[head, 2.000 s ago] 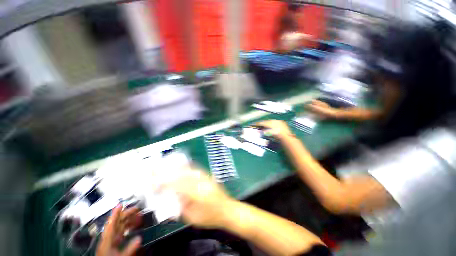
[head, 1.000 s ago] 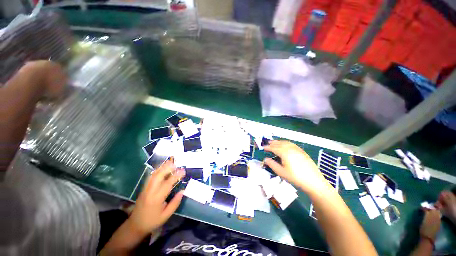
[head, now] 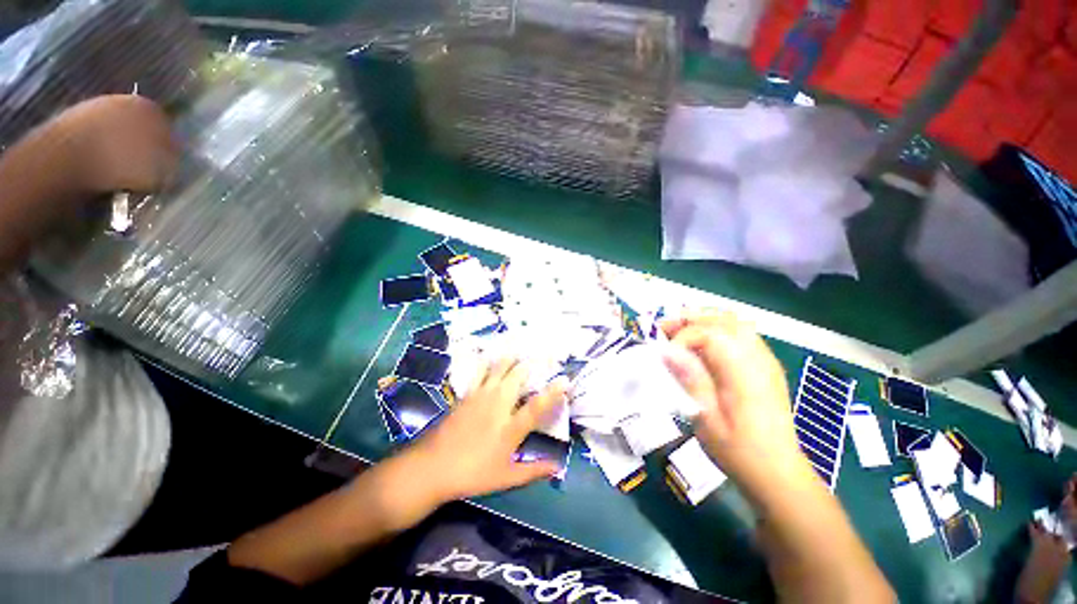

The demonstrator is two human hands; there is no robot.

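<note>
A heap of LCD modules [head: 549, 295], white backs and some black fronts with orange tabs, lies on the green mat in front of me. My left hand [head: 490, 431] lies flat over the near side of the heap, fingers apart; whether it grips a module cannot be told. My right hand [head: 732, 383] is at the heap's right side, fingers bent round the edge of white modules [head: 632, 383] that stand tilted. A release liner sheet [head: 822, 422] with parallel black bars lies right of my right hand.
Clear ridged blister trays [head: 236, 224] stand at left, with another person's arm [head: 89, 159] over them. More trays [head: 549, 100] and crumpled white sheets [head: 762, 195] are behind. Scattered modules [head: 939, 460] and another person's hand [head: 1045, 555] are at right. A metal post [head: 992, 319] slants there.
My left hand has moved right onto the heap. My right hand has closed in around white modules, which are now tilted up. The view has shifted, and the modules lie differently.
</note>
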